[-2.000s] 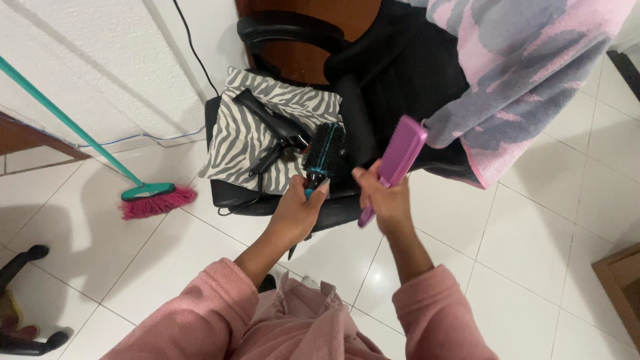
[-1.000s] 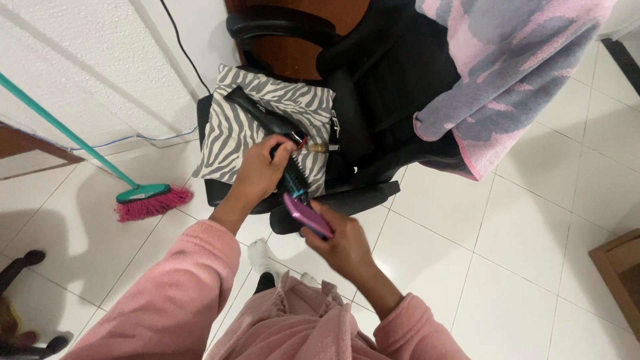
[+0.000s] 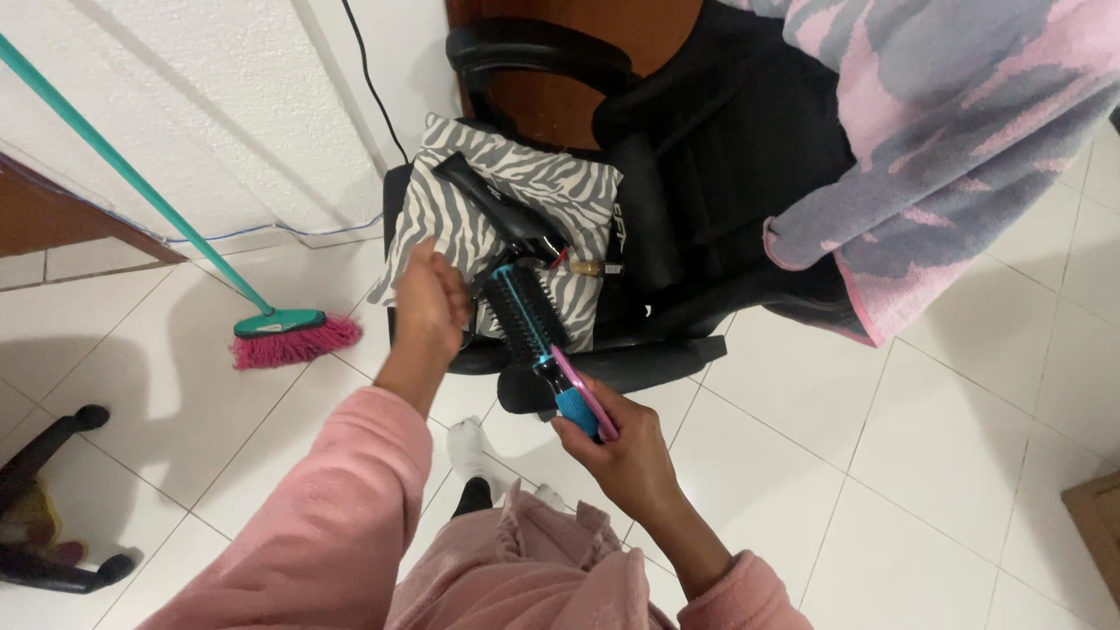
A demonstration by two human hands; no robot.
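My right hand (image 3: 626,446) grips a black and blue round hairbrush (image 3: 527,317) by its handle, together with a purple comb (image 3: 582,389) seen edge-on. My left hand (image 3: 430,293) is blurred, to the left of the brush bristles, and whether it holds anything I cannot tell. Beyond both hands a black hair dryer (image 3: 503,210) lies on a zebra-striped cloth (image 3: 560,179) on the chair seat. A small bottle (image 3: 595,267) rests beside the dryer's red-marked end.
The black office chair (image 3: 735,149) has an armrest in front and another behind. A pink and grey towel (image 3: 945,149) hangs over its backrest. At left a teal broom (image 3: 280,324) leans on the tiled floor, near dark chair legs (image 3: 44,464). A brown box edge (image 3: 1094,525) shows at right.
Two seconds ago my left hand held the brush and my right the comb, apart. Now the brush and comb are together in my right hand, and my left hand has moved off to the left.
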